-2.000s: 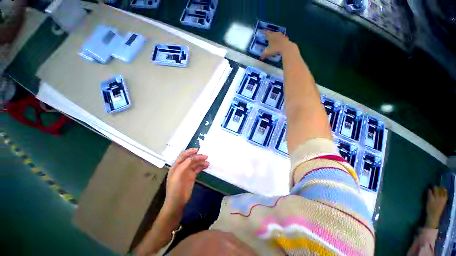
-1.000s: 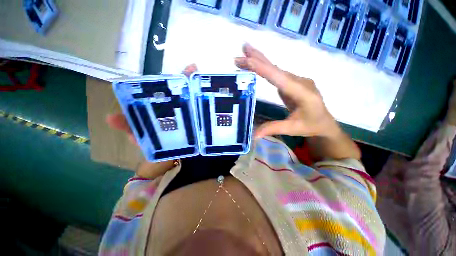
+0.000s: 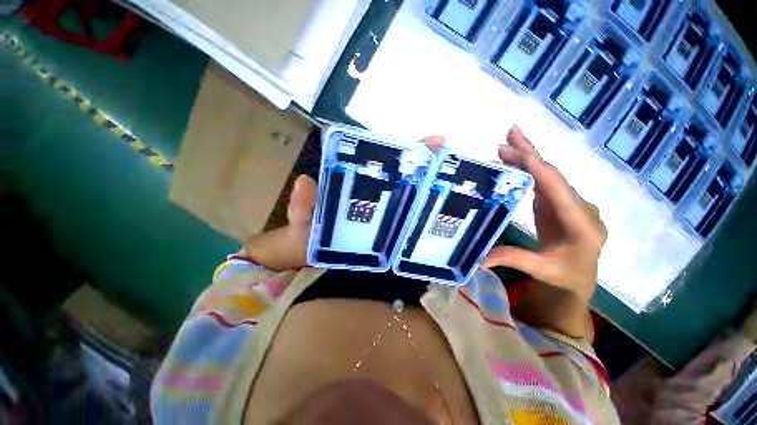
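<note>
Two pale blue-white plastic housings with black inner pads are held side by side in front of my chest, open sides up. My left hand [image 3: 292, 228] is at the left housing [image 3: 362, 209]; its thumb shows at the left edge and the rest is mostly hidden beneath. A fingertip shows between the two housings at their top. My right hand [image 3: 564, 236] is at the right edge of the right housing [image 3: 448, 226], fingers spread, its thumb near the lower corner. I cannot tell how firmly it touches.
More housings [image 3: 589, 80] lie in rows on a white sheet [image 3: 415, 83] at the upper right. A cardboard work pad [image 3: 257, 33] on white sheets is at the upper left, with a brown carton [image 3: 236, 153] below it. Another person's sleeve [image 3: 705, 373] is at the lower right.
Since one second ago, the two housings appear further right and tilted the other way. The view has turned, showing more of the rows on the white sheet. Two seconds ago, my right hand reached to a housing across the bench.
</note>
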